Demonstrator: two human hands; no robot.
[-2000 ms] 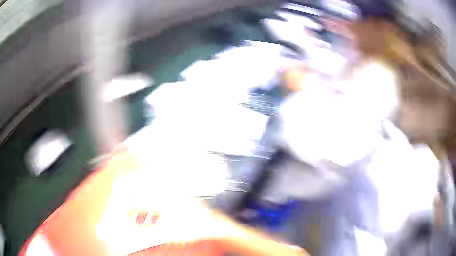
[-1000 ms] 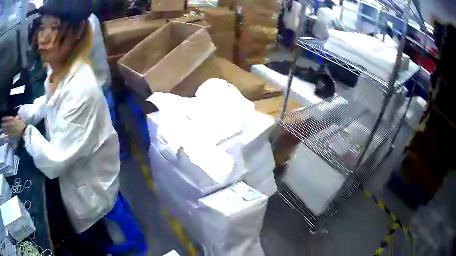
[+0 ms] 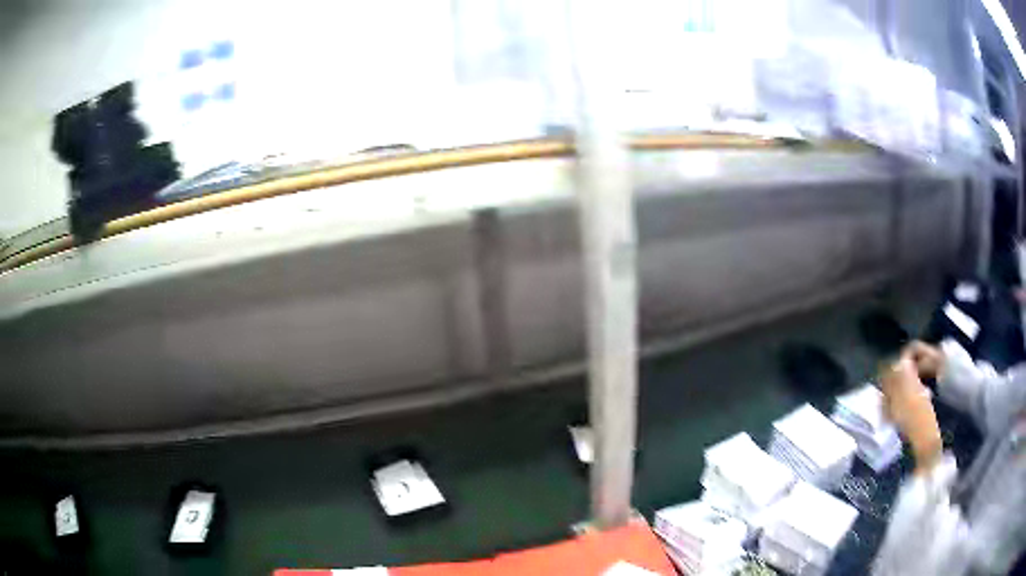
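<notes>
Neither of my hands is in view. Nearest in front of me is the red-orange mat (image 3: 495, 563), cut off by the bottom edge, with white paper showing at its lower rim. Beyond it, black trays with white papers inside (image 3: 407, 488) lie spaced along the green conveyor belt (image 3: 304, 486). Another tray (image 3: 194, 519) and a smaller one (image 3: 66, 519) are at the left. One white paper is partly hidden by the pale post.
The pale metal post (image 3: 609, 315) rises at the mat's far edge. Stacks of bundled white leaflets (image 3: 806, 527) stand right of the mat. A co-worker's hands and light sleeves (image 3: 920, 518) are at the right. A grey barrier (image 3: 338, 326) runs behind the belt.
The view has swung from the co-worker, cartons and wire rack back to the belt, post and mat. The co-worker now shows only at the right edge.
</notes>
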